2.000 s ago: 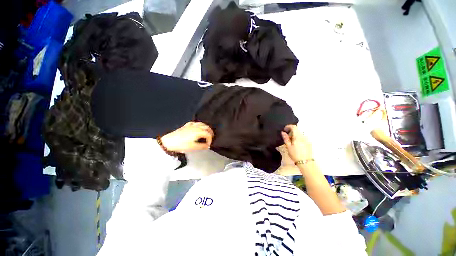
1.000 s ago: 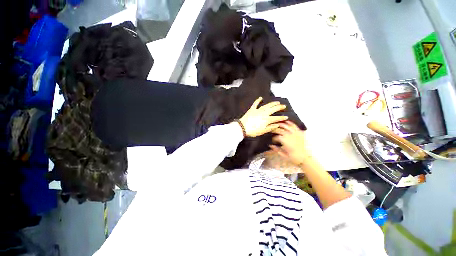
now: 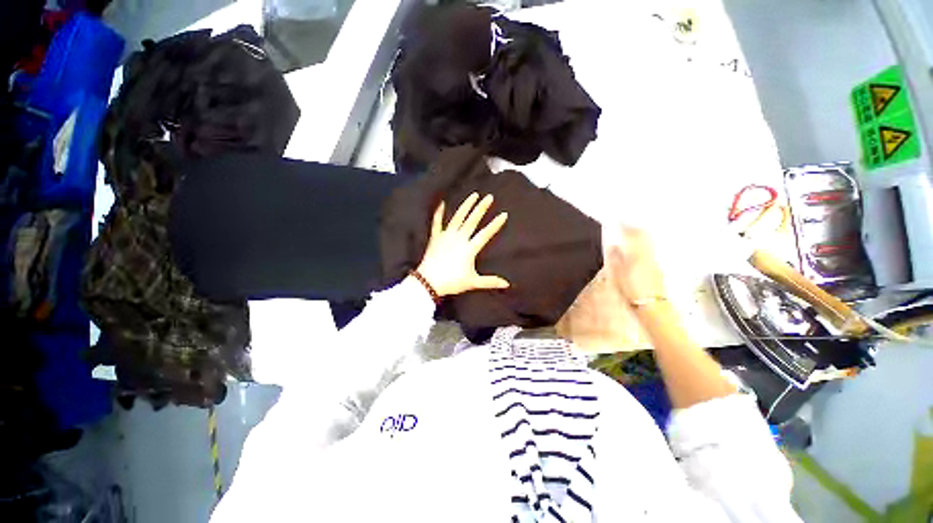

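A dark brown garment (image 3: 542, 240) lies over the right part of the black padded board (image 3: 281, 227), fairly flat with a few creases. My left hand (image 3: 460, 250) rests palm down on it with fingers spread. My right hand (image 3: 634, 264) is just off the garment's right edge, blurred, over the white table; its fingers are not clear. The steam iron (image 3: 783, 306), with a tan handle, sits at the table's right edge, out of my hands.
A dark crumpled heap with white loops (image 3: 491, 87) lies beyond the board. Plaid and dark garments (image 3: 169, 276) are heaped at the left end. Red-orange handles (image 3: 754, 202) lie near the metal iron rest (image 3: 827, 220). Blue bins (image 3: 87, 123) stand far left.
My left hand has moved left across the garment and its fingers have spread. My right hand has moved off the cloth to the right. The garment lies flatter.
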